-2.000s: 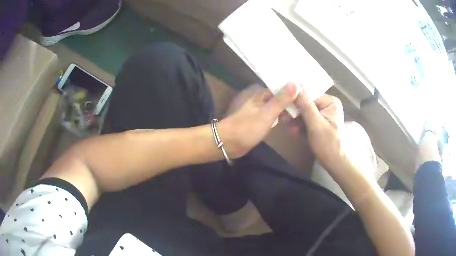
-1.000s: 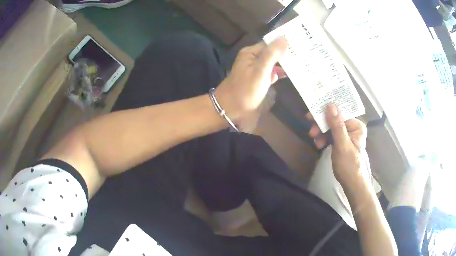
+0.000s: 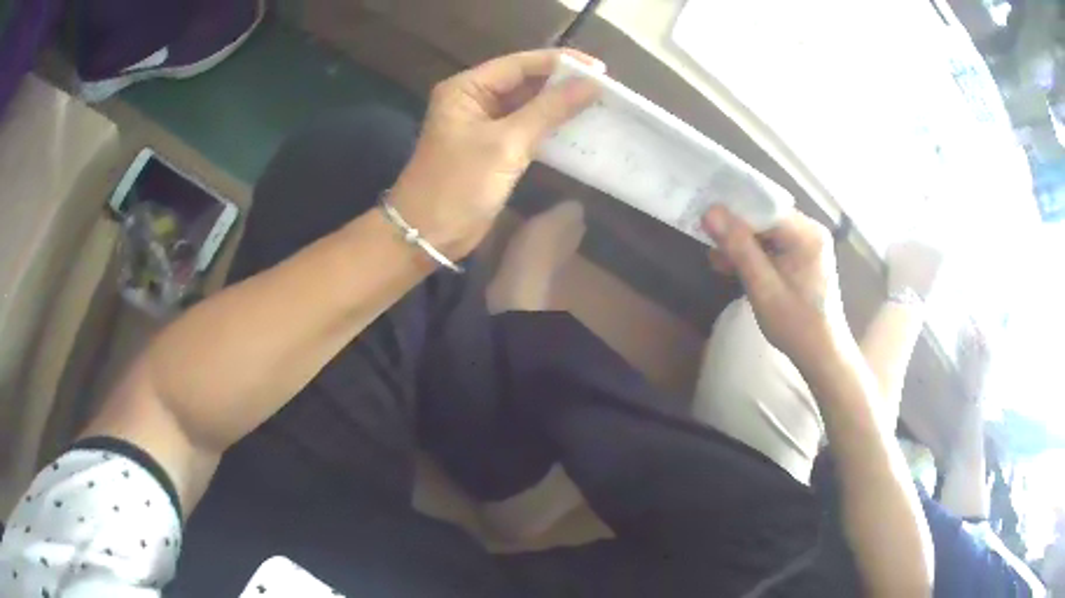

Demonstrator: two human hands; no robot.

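Note:
A white instruction leaflet with faint print is folded into a narrow strip and held in the air above the lap, in front of the table edge. My left hand pinches its upper left end between thumb and fingers. My right hand pinches its lower right end, with the thumb on top. The fingers under the strip are partly hidden.
A table covered in white sheets is at the upper right. Another person's arm reaches to its edge. A phone and a small clear bag lie at the left beside a brown carton. A purple shoe is at the upper left.
The leaflet, a wider printed panel one second ago, is now a narrower strip. My left hand has moved left and up with its end. My right hand still holds the other end.

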